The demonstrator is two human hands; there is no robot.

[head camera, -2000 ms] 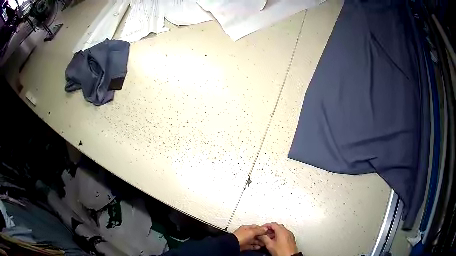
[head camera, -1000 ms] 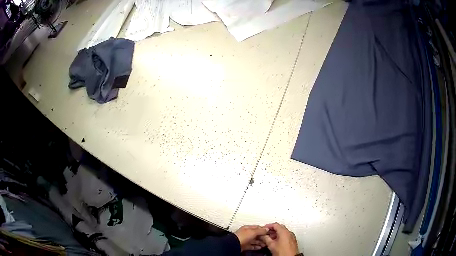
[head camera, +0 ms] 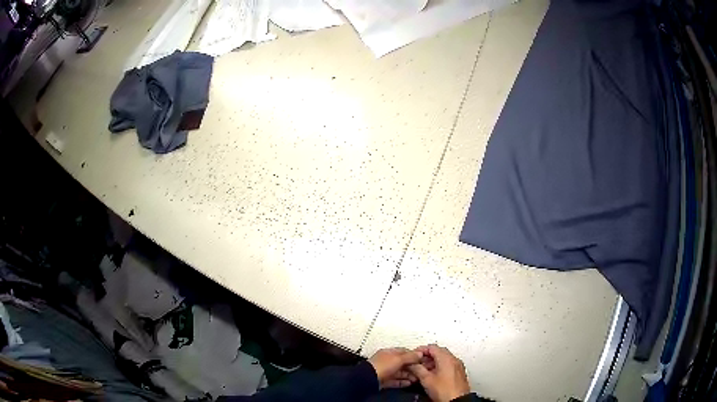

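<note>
My left hand (head camera: 394, 367) and my right hand (head camera: 445, 375) are together at the bottom edge of the view, over the near edge of the cream table (head camera: 314, 196). Their fingertips touch. The fingers are bent, and whether something small is between them cannot be told. The slate blue-grey cloth length (head camera: 570, 157) lies on the right side of the table, its lower corner hanging over the metal rail.
A crumpled grey-blue cloth with a dark brown patch (head camera: 191, 119) lies at the left. White pattern sheets (head camera: 409, 23) lie at the far edge. A metal rail (head camera: 612, 349) is at the right. Cloth scraps (head camera: 208, 353) are piled below the table. A seam crosses the table.
The view has shifted slightly, so the cloths and sheets appear a little higher. My hands remain together in nearly the same place.
</note>
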